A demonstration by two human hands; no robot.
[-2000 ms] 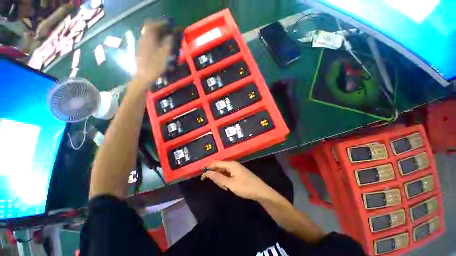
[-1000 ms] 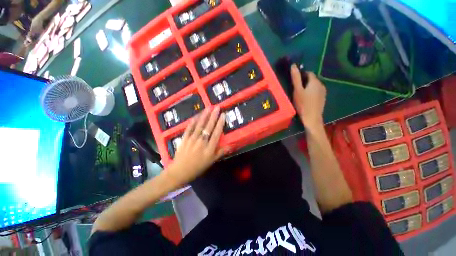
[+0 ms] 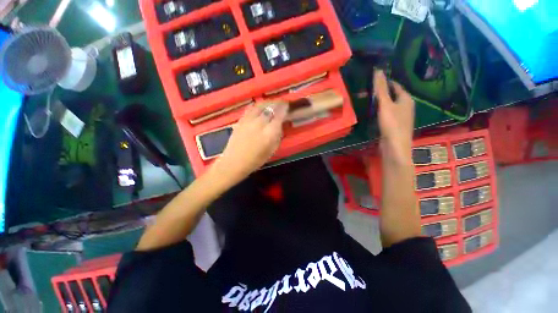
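Observation:
A red slotted tray (image 3: 167, 76) holds phones (image 3: 214, 76) with their black, labelled backs up. Nearer me, a second red tray (image 3: 346, 119) shows from under it. My left hand (image 3: 256, 133) grips the left end of a blurred phone (image 3: 324, 105), gold side up, over this nearer tray. Another phone (image 3: 214, 143) lies screen up in its left front slot, partly hidden by my left hand. My right hand (image 3: 396, 110) is right of the trays, fingers bent, beside something dark and blurred; I cannot tell if it holds it.
Left are a white fan (image 3: 38, 59), a dark labelled device (image 3: 128, 62), a black scanner-like object (image 3: 144, 137) with a cable, and a separate phone (image 3: 126, 162). Stacked red trays of gold phones (image 3: 472, 170) stand lower right, another tray (image 3: 85, 275) lower left. Monitors stand both sides.
The upper tray has shifted away from me, exposing the nearer tray. My left hand has left the black phone backs and taken hold of a gold-fronted phone. The whole view has also shifted.

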